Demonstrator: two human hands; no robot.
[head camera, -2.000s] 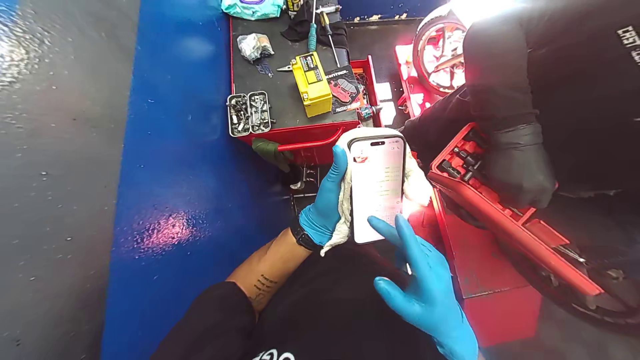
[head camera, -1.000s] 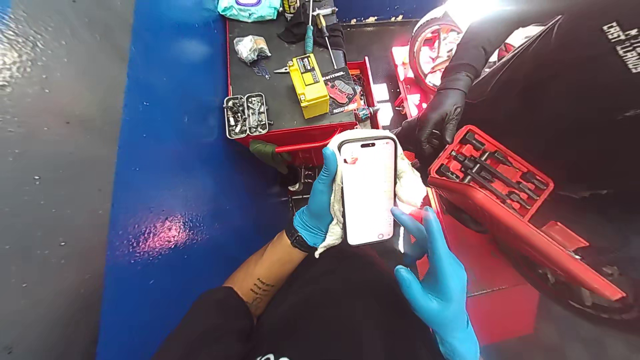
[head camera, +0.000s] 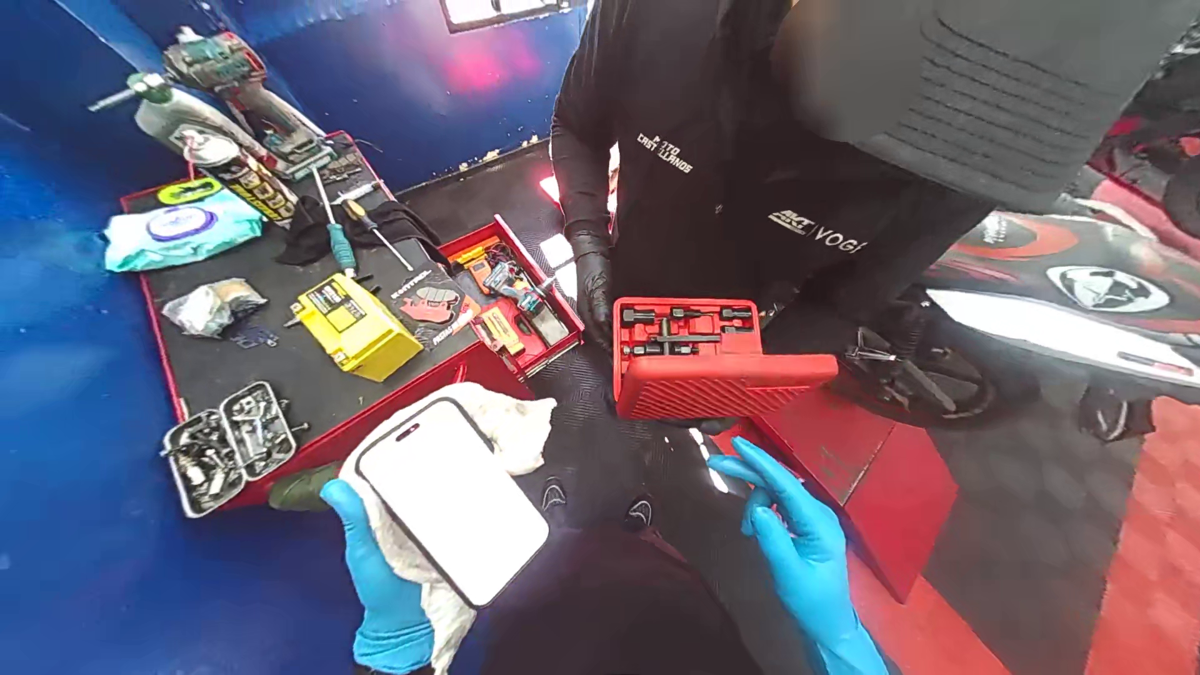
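My left hand (head camera: 386, 595), in a blue glove, holds a smartphone (head camera: 459, 506) with a white cloth (head camera: 516, 427) bunched behind it. The phone's screen looks washed-out white. My right hand (head camera: 797, 544), also blue-gloved, is empty with its fingers spread, right of the phone and below a red tool case (head camera: 717, 389). That case stands open, showing black metal tool parts in its red insert. A co-worker in black gloves and dark clothing holds it in front of me.
A red tool cart (head camera: 169, 375) at left bears a yellow battery (head camera: 356, 328), a metal box of bolts (head camera: 230, 450), screwdrivers, a wipes pack and an impact wrench (head camera: 234, 84). Its drawer (head camera: 534, 347) is pulled out. A motorcycle (head camera: 1069, 281) stands at right.
The view has swung up toward the co-worker. The co-worker's red case is now raised upright before me. My right hand has moved away from the phone.
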